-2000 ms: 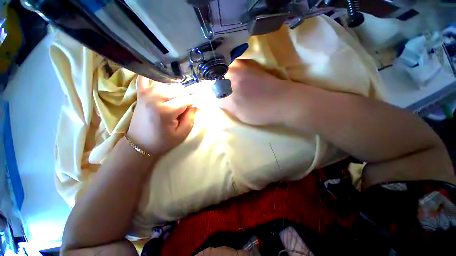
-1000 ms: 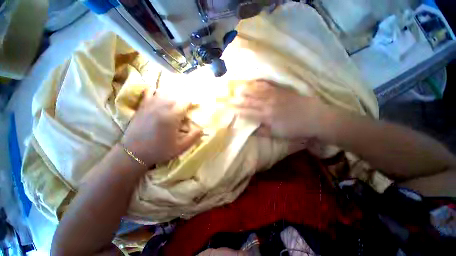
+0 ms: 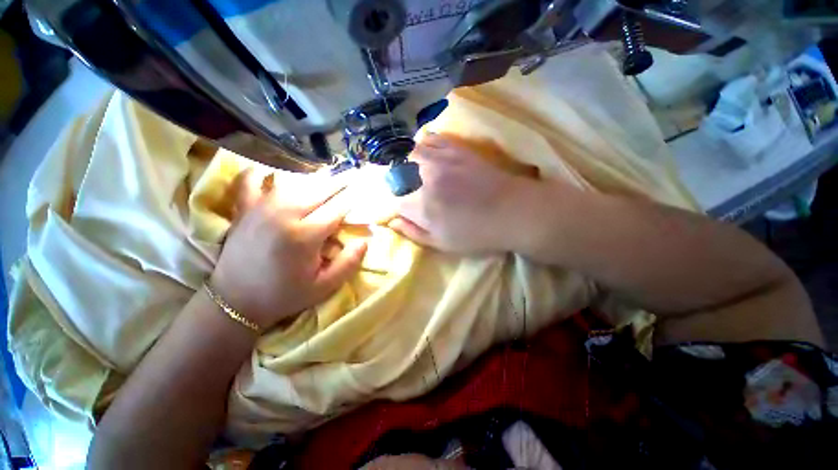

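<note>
Pale yellow fabric (image 3: 119, 220) lies heaped in folds over the machine table and the wearer's lap, with deeper yellow folds (image 3: 213, 188) near the left hand. My left hand (image 3: 285, 248) lies on the fabric left of the needle area, thumb and fingers pinching a fold. My right hand (image 3: 459, 195) rests on the fabric right of the tension knob (image 3: 403, 179), fingers bent towards the glare; whether it grips cloth is unclear. The sewing machine head (image 3: 303, 55) is above both hands. The needle and presser foot are lost in the glare.
Round tension discs (image 3: 384, 142) sit just above the hands. White crumpled material (image 3: 749, 115) and a small tray (image 3: 816, 92) are at the right on the table, whose edge (image 3: 767, 184) runs below them. A spring with a dark knob (image 3: 636, 57) hangs at the upper right.
Since one second ago, the machine head shows larger in view and my right hand is closer to the tension knob. The fabric is bunched further left and around the left hand than two seconds ago.
</note>
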